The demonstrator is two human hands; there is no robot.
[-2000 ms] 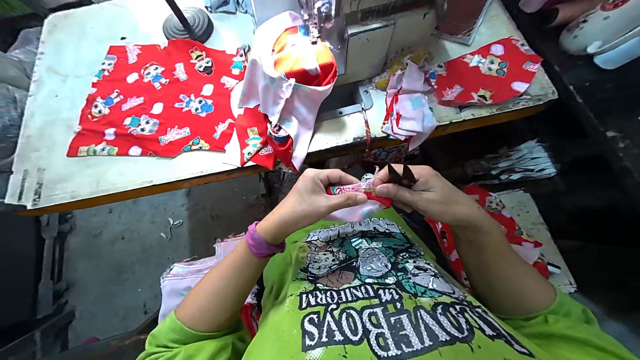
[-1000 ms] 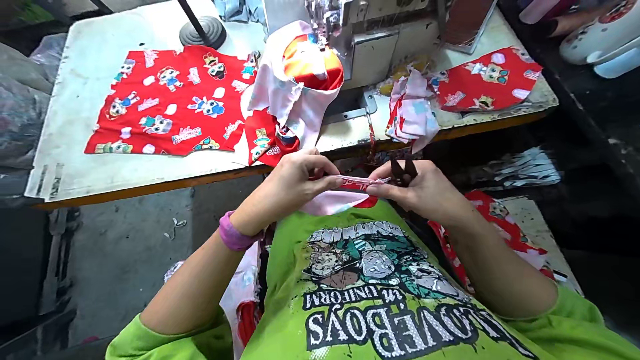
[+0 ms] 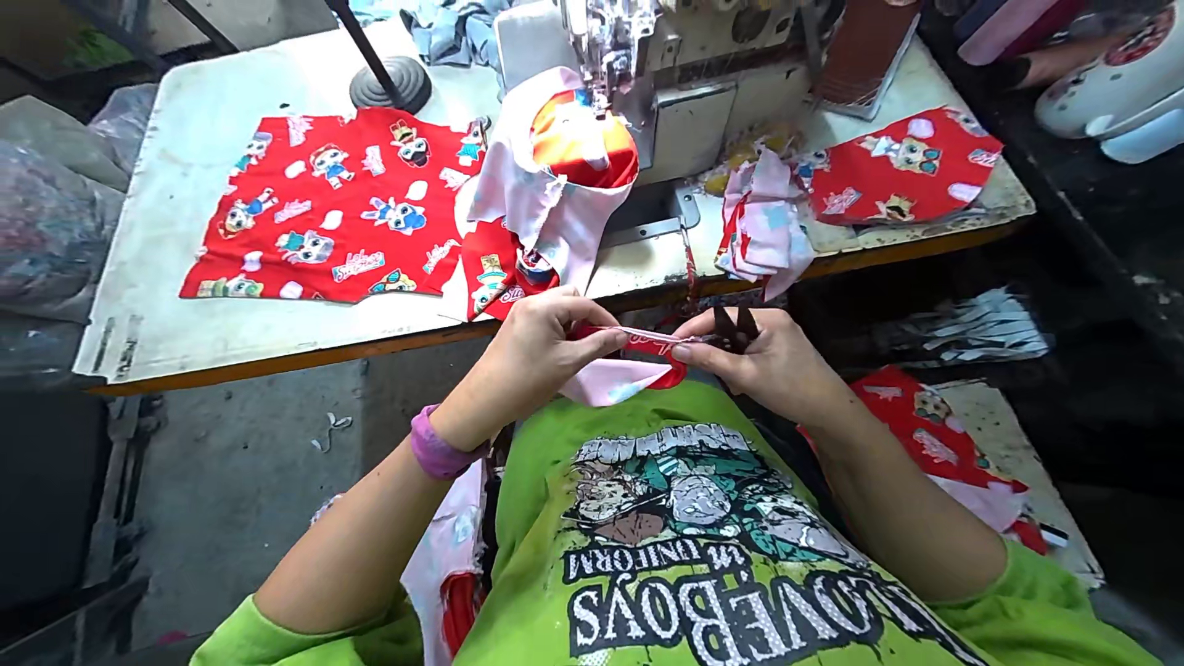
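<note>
My left hand (image 3: 555,356) pinches one end of a small red and pale pink fabric piece (image 3: 615,379) in front of my shirt. The other end is between the fingertips of my right hand (image 3: 754,356), which also holds dark thread snips (image 3: 733,328) with the points upward. The edge between the hands is drawn out fairly straight. Beyond my left hand, a pink and red printed cloth (image 3: 546,194) lies bunched under the head of a sewing machine (image 3: 615,55). A flat red printed fabric panel (image 3: 338,208) lies left of it on the table.
The table's front edge (image 3: 277,363) runs just past my hands. Right of the machine are a bundle of small fabric pieces (image 3: 763,217) and a red printed piece (image 3: 902,171). A round grey stand base (image 3: 390,85) stands behind the panel. More red fabric (image 3: 925,435) lies low at the right.
Both hands keep hold of the small piece, whose pale pink part now hangs below the fingers. The view has shifted slightly.
</note>
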